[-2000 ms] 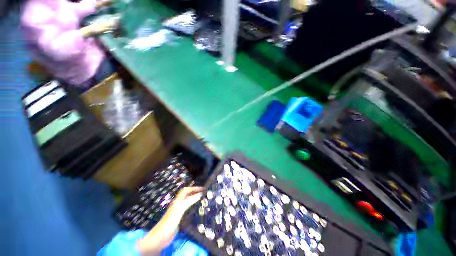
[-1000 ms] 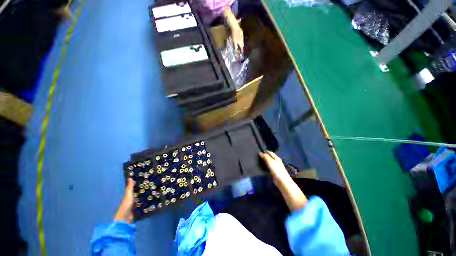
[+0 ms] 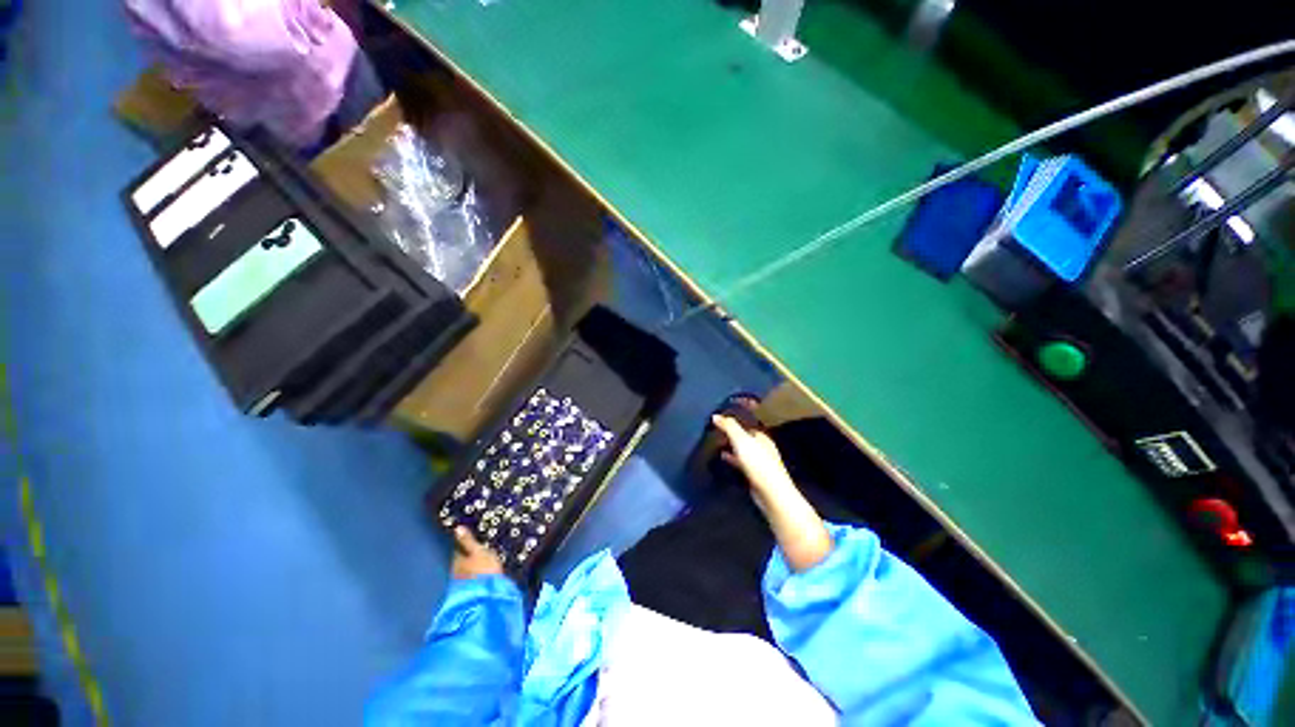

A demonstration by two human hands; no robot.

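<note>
A black compartment tray (image 3: 614, 372) lies low beside my legs, left of the bench edge. Many small ringed parts (image 3: 528, 469), bright rings mixed with dark blue pieces, cover its near portion; its far portion shows bare black. My left hand (image 3: 473, 551) is at the tray's near left corner, with the fingers at its edge. My right hand (image 3: 750, 452) is away from the tray, to its right over my dark-clothed leg, fingers apart and holding nothing visible.
Stacked black trays (image 3: 355, 338) with white and green panels stand left, beside a carton (image 3: 497, 341) holding clear plastic. A person's pink sleeve (image 3: 263, 64) is beyond. The green bench (image 3: 852, 305) runs along the right, with a blue bin (image 3: 1058, 213) and black fixture (image 3: 1136, 412).
The tray, held by both hands a second ago, is now lower beside my legs and turned. My right hand has let go of it and moved right. The view has swung back toward the bench.
</note>
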